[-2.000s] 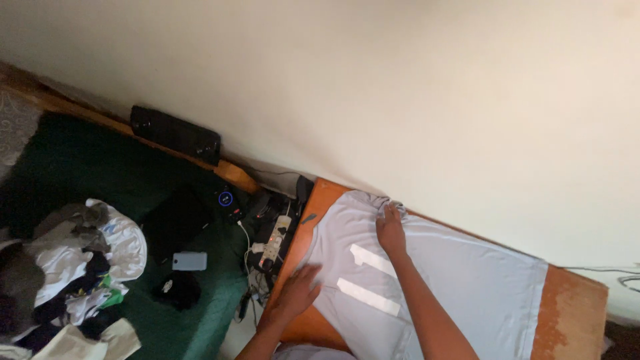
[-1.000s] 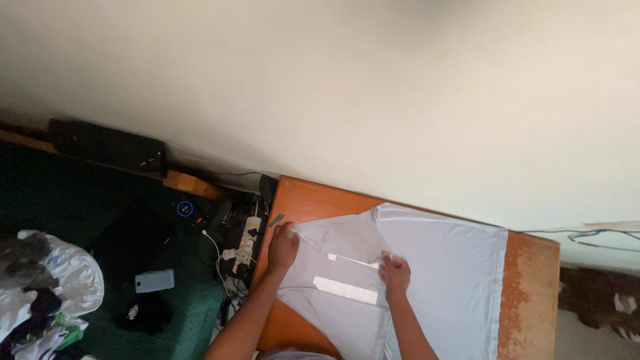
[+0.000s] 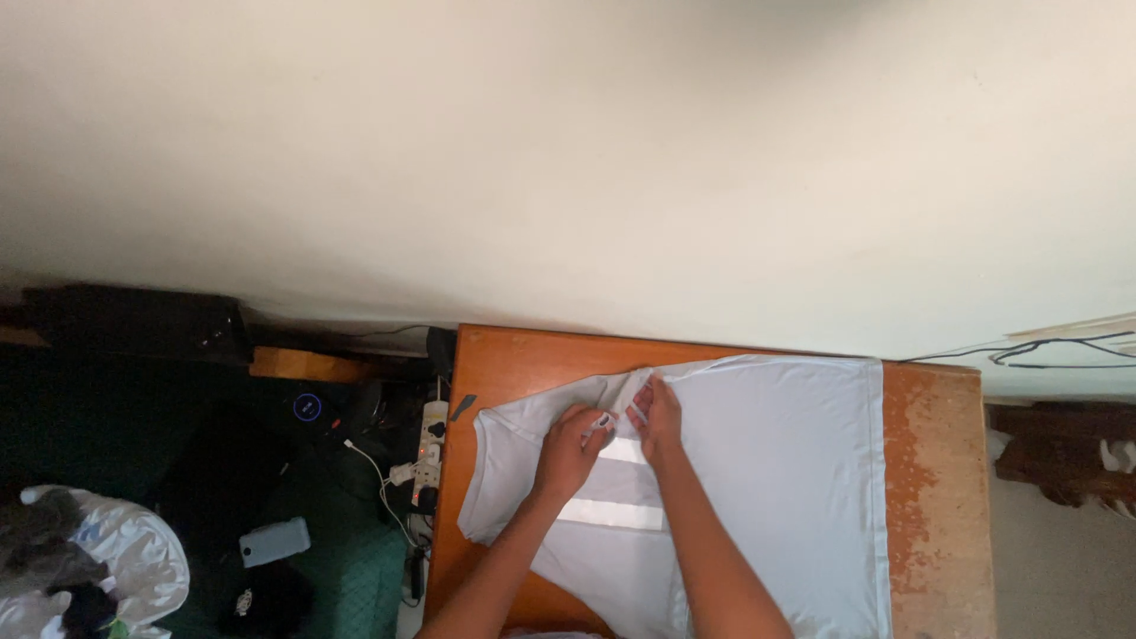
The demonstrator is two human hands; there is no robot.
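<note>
A light grey shirt (image 3: 781, 461) with white bars on it lies spread over a wooden table (image 3: 941, 497), its lower hem toward the right. My left hand (image 3: 575, 444) pinches a fold of the shirt's fabric above the white bars, fingers curled. Close beside it, my right hand (image 3: 655, 422) grips another bit of the cloth near the shirt's far edge. Between the hands the fabric is bunched; what exactly the fingertips hold is partly hidden.
Left of the table are a power strip (image 3: 430, 453) with plugs and a white cable. A phone (image 3: 275, 542) and heaped clothes (image 3: 133, 550) rest on a dark green surface. The wall (image 3: 568, 177) runs along the table's far edge, with black wires (image 3: 1056, 346) at right.
My left hand has moved from the shirt's left part toward my right hand, and the two are now close together. The shirt's left part is spread farther left. The view has shifted.
</note>
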